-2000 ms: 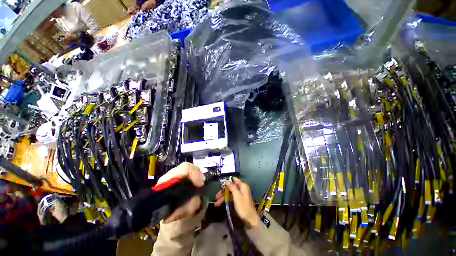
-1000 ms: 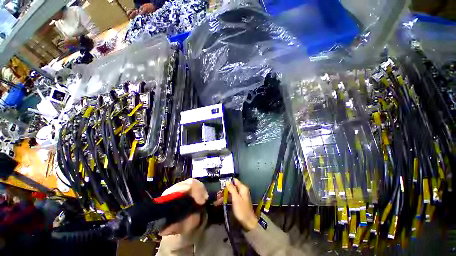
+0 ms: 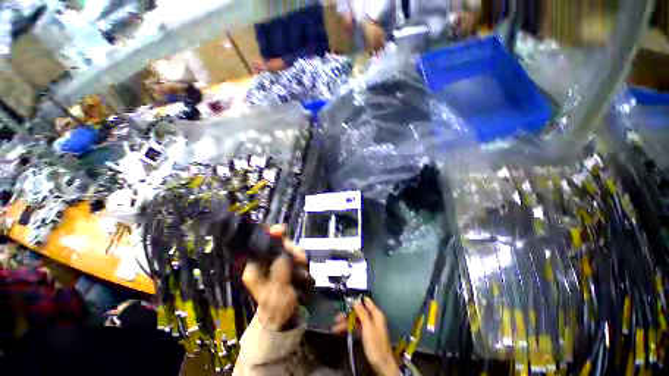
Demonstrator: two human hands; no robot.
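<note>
My left hand [image 3: 275, 290], blurred, grips the dark electric screwdriver [image 3: 257, 242], left of the white box. A little red shows on the tool; its tip cannot be made out. My right hand [image 3: 373, 332] holds a black cable [image 3: 352, 339] near its connector end between the fingertips, just below the front of the white box [image 3: 331, 242]. A yellow band shows on the cable by the fingers. The connector end is small and partly hidden by the fingers. The small metal mechanism [image 3: 339, 273] sits at the box's front.
Clear trays with black cables lie left [image 3: 242, 139] and right [image 3: 488, 242], cables hanging over the near edge. Dark small parts [image 3: 414, 194] lie right of the box on the green mat [image 3: 400, 283]. Behind are a clear bag [image 3: 381, 132] and blue bin [image 3: 488, 88]. People are at the back.
The view has shifted, so the bench sits lower and farther right. My left hand has raised the screwdriver away from the connector and turned it. My right hand still holds the cable by the box.
</note>
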